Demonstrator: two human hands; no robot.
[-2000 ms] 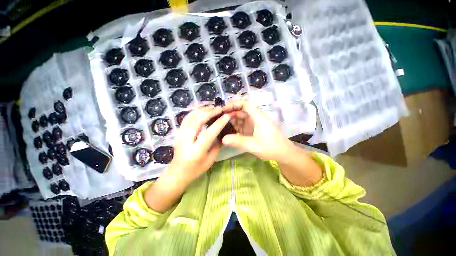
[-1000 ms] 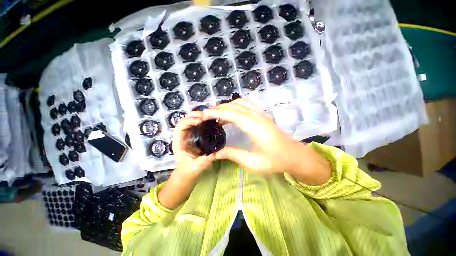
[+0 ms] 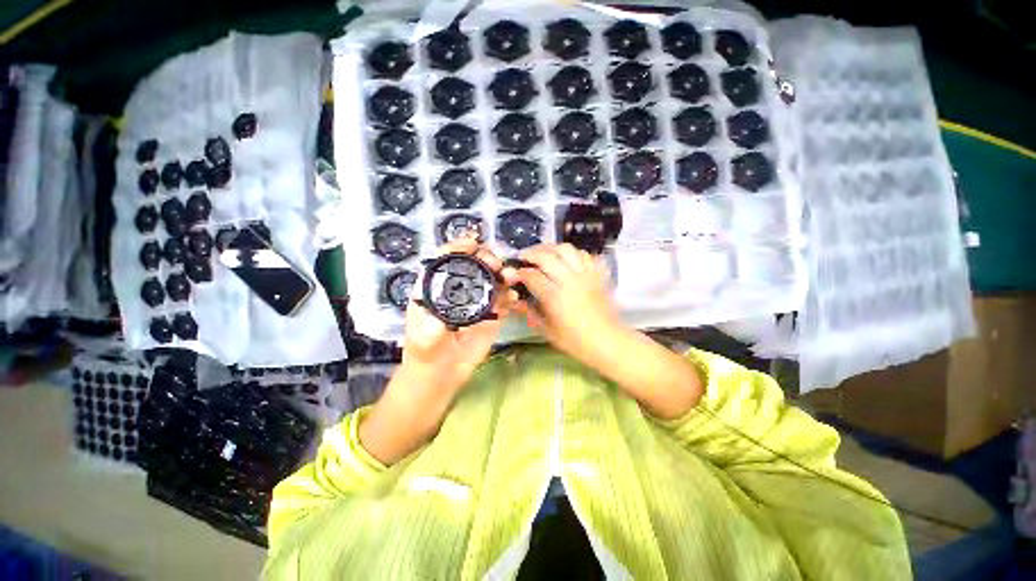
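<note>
My left hand (image 3: pixel 447 340) holds a round black moulded part (image 3: pixel 460 289) by its edge, its face turned up towards me. My right hand (image 3: pixel 568 297) is just right of it, fingertips at a small dark piece beside the part's rim; whether it grips it is unclear. The blister tray (image 3: pixel 790 272) lies beyond both hands, with rows of round black parts (image 3: pixel 576 131) in its cells. A short stack of parts (image 3: pixel 591 224) lies on its side in the tray, above my right hand. Some lower cells are hidden by my hands.
At left, a white sheet (image 3: pixel 284 97) bears loosely set black parts and a smartphone (image 3: pixel 268 272). At right lies a covered tray (image 3: pixel 875 193). A shiny black heap (image 3: pixel 216 443) is at lower left. A cardboard box (image 3: pixel 966 392) is at lower right, below the bench.
The stack that was between both hands now lies in the tray. My left hand holds a single part face up, with my right hand at its side. The view has shifted.
</note>
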